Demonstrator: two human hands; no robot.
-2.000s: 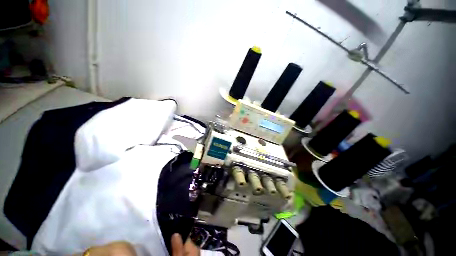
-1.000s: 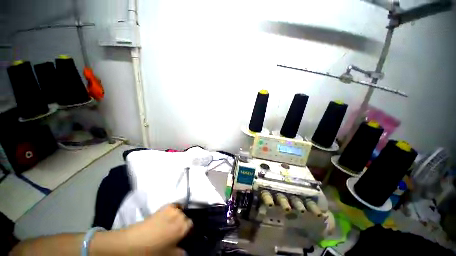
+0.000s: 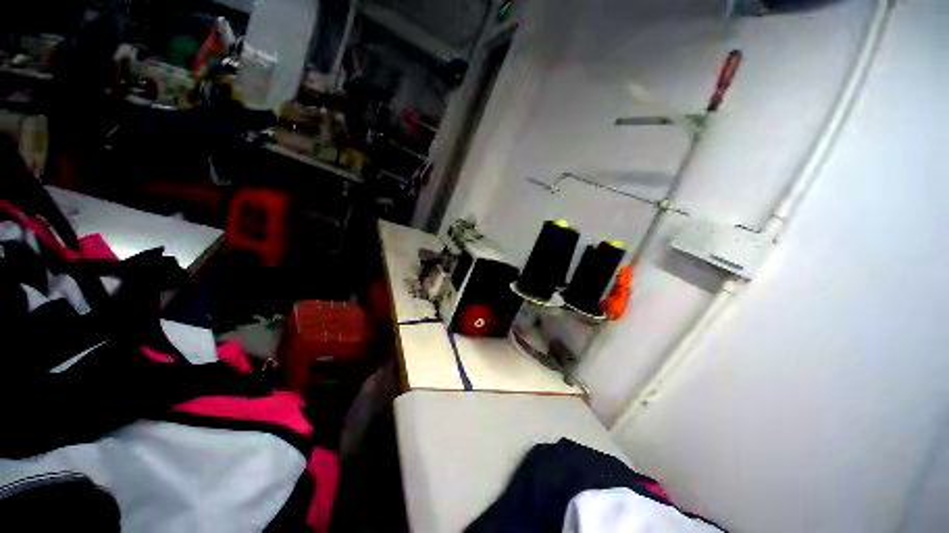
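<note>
Neither of my hands shows in the current view. A heap of black, pale grey-white and hot pink garment pieces (image 3: 198,468) lies at the left and lower left, nearest to me. Part of a dark and white garment (image 3: 557,484) lies on the pale machine table (image 3: 468,437) at the bottom, cut off by the lower edge, with a small pink bit showing. The overlock machine is out of view.
A second sewing machine (image 3: 473,292) stands on a table beyond, with black thread cones (image 3: 548,260) beside it. Red stools (image 3: 325,338) stand on the floor between tables. A white wall (image 3: 812,344) with a pipe is at the right.
The view has swung left, away from the overlock machine, to the heap and the room beyond. My hand and forearm, seen over the white garment a second ago, have left the picture.
</note>
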